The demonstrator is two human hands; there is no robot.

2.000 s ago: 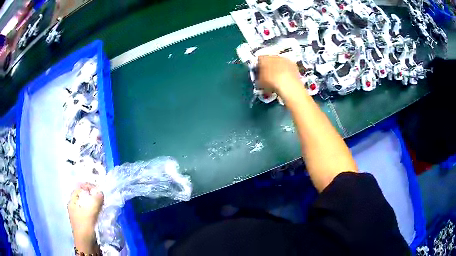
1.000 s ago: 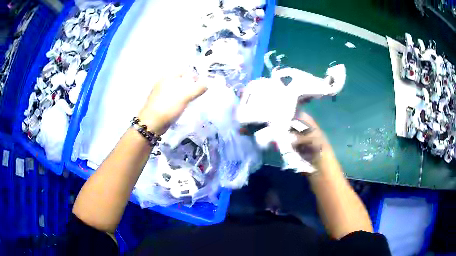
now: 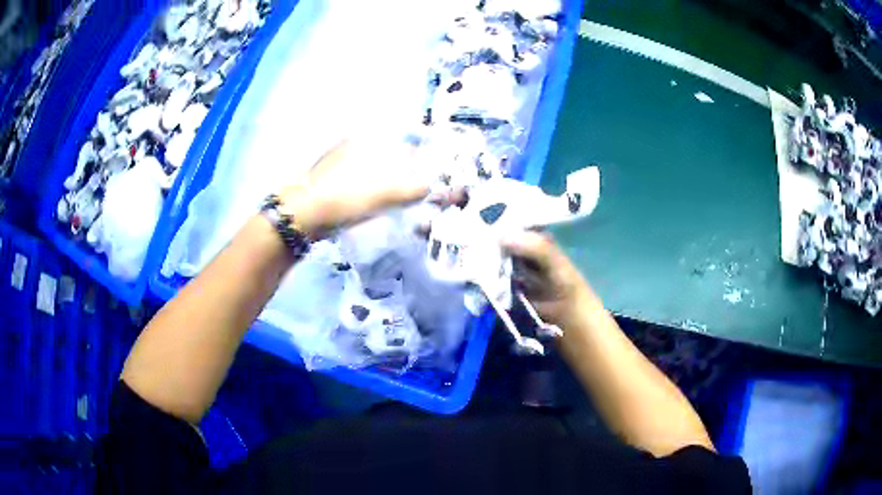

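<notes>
A white assembly (image 3: 484, 227) with a dark patch and two thin arms pointing down is over the right edge of the lined blue crate (image 3: 462, 379). My right hand (image 3: 546, 276) grips it from the right. My left hand (image 3: 363, 198), with a beaded bracelet at the wrist, reaches to the assembly's left side. Glare and blur hide its fingers, so I cannot tell whether it holds the assembly or a clear bag. Bagged assemblies (image 3: 382, 314) lie in the crate below my hands, and more (image 3: 488, 77) lie along its right side.
A second blue crate (image 3: 97, 256) at the left holds loose white-and-black pieces and a white bag lump (image 3: 133, 208). A green bench (image 3: 667, 203) is at the right, with unbagged assemblies (image 3: 837, 193) on a white board (image 3: 798, 213). Another lined blue crate (image 3: 793, 435) is at the lower right.
The view has swung left from the bench to the crate. My right hand has taken an assembly from the cluster and brought it beside my left hand. The assembly has turned, its thin arms now pointing down.
</notes>
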